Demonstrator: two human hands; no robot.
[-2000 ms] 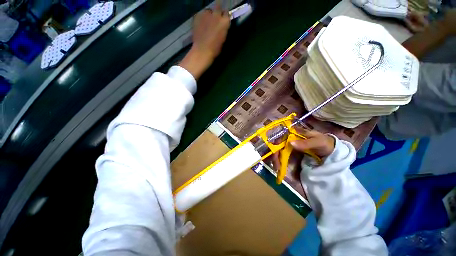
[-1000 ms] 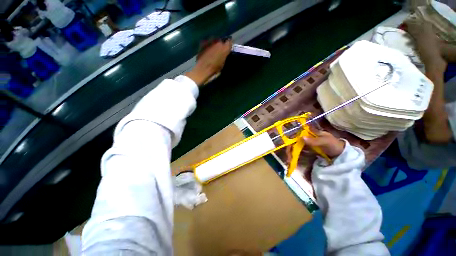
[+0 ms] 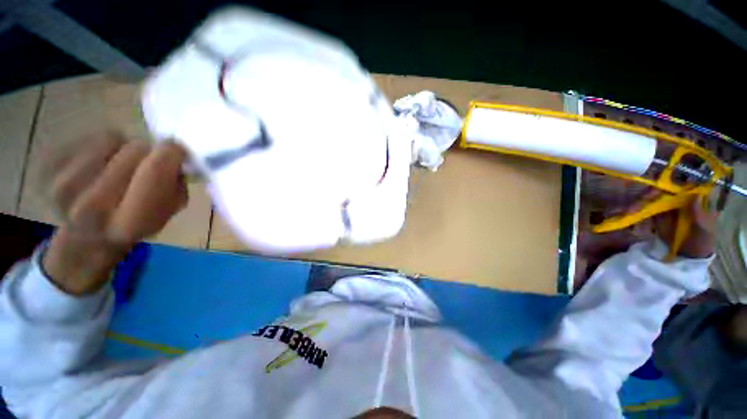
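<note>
My left hand, blurred by motion, grips the left edge of a white octagonal panel. The panel is raised over the cardboard-covered bench and carries a dark red wire with grey strips across it. My right hand is at the trigger of the yellow caulking gun at the right; the yellow frame partly hides my fingers. A white cartridge lies in the gun, its front end pointing left. A crumpled white tissue lies at the gun's front end and hides the nozzle.
The tan cardboard bench top runs across the view. A dark green conveyor belt lies beyond it. A brown patterned sheet and part of a panel stack are at the right. Another person's dark sleeve shows at lower right.
My left hand has come back from over the belt with the panel, which now shows its face above the bench. The view has turned down and left. The gun is still in my right hand.
</note>
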